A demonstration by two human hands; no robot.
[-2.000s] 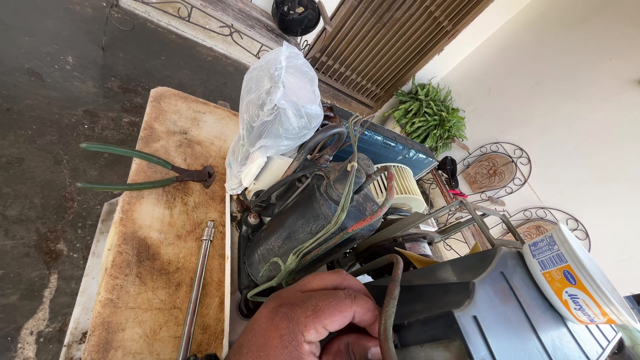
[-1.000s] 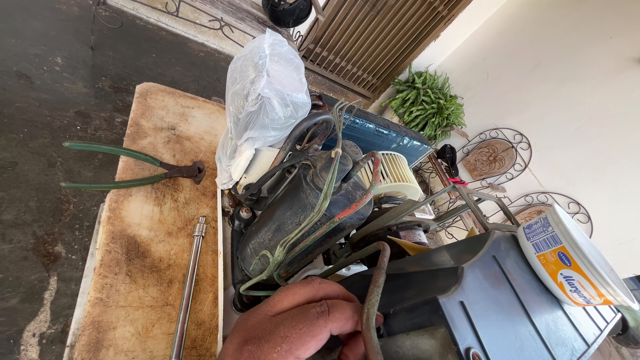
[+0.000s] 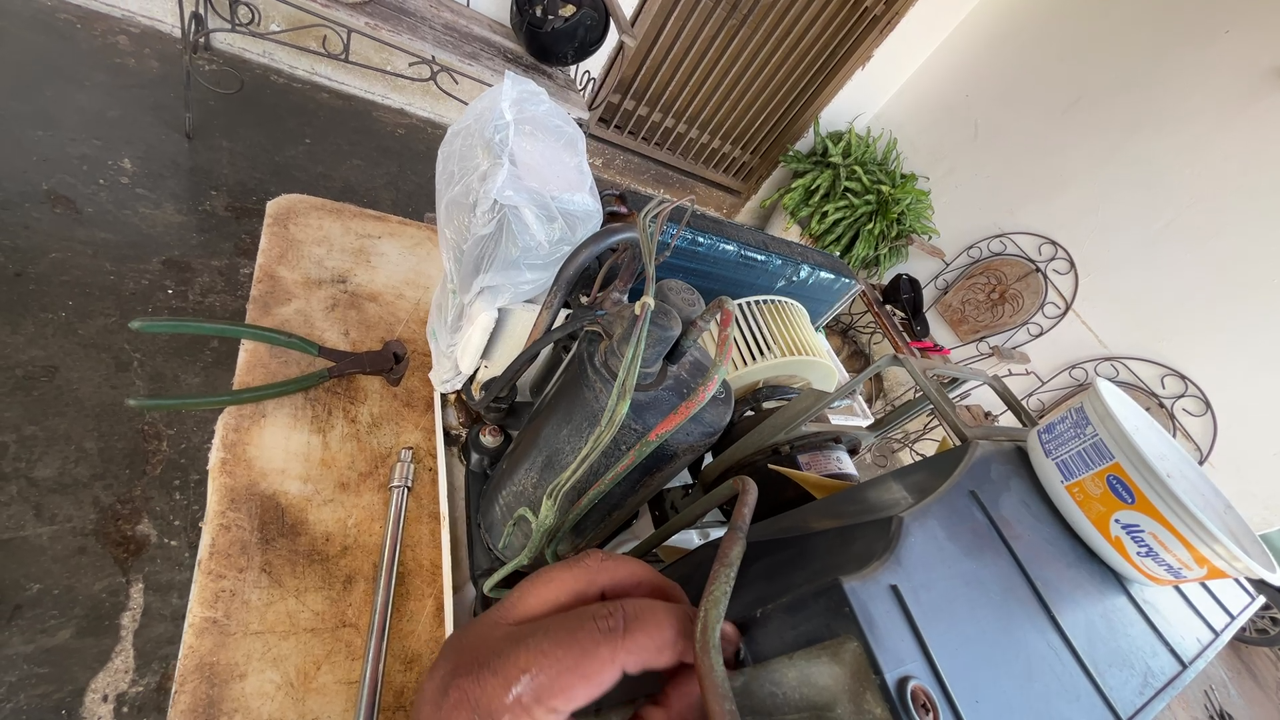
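Observation:
My left hand (image 3: 585, 640) is at the bottom middle, its fingers curled around a bent, tarnished copper pipe (image 3: 728, 560); the fingertips are partly hidden behind the pipe. Beyond it lies a black compressor (image 3: 600, 450) with thin greenish tubes (image 3: 610, 425) and a red-marked pipe (image 3: 668, 425) running over it, inside an opened air conditioner. Behind the compressor are a cream blower wheel (image 3: 775, 345) and a blue-finned coil (image 3: 750, 265). End-cutting pincers with green handles (image 3: 290, 365) and a chrome socket extension bar (image 3: 388, 580) rest on the worn board to the left. My right hand is out of view.
A worn wooden board (image 3: 290, 480) stands beside the unit. A clear plastic bag (image 3: 515, 200) sits at the unit's far corner. A white margarine tub (image 3: 1130, 490) rests on grey plastic housing (image 3: 1010, 590). Farther off are a slatted gate (image 3: 740, 90) and a green plant (image 3: 855, 195).
My left hand stays at the bent pipe. The pincers, bar, bag and tub keep their places. Only the view has shifted a little.

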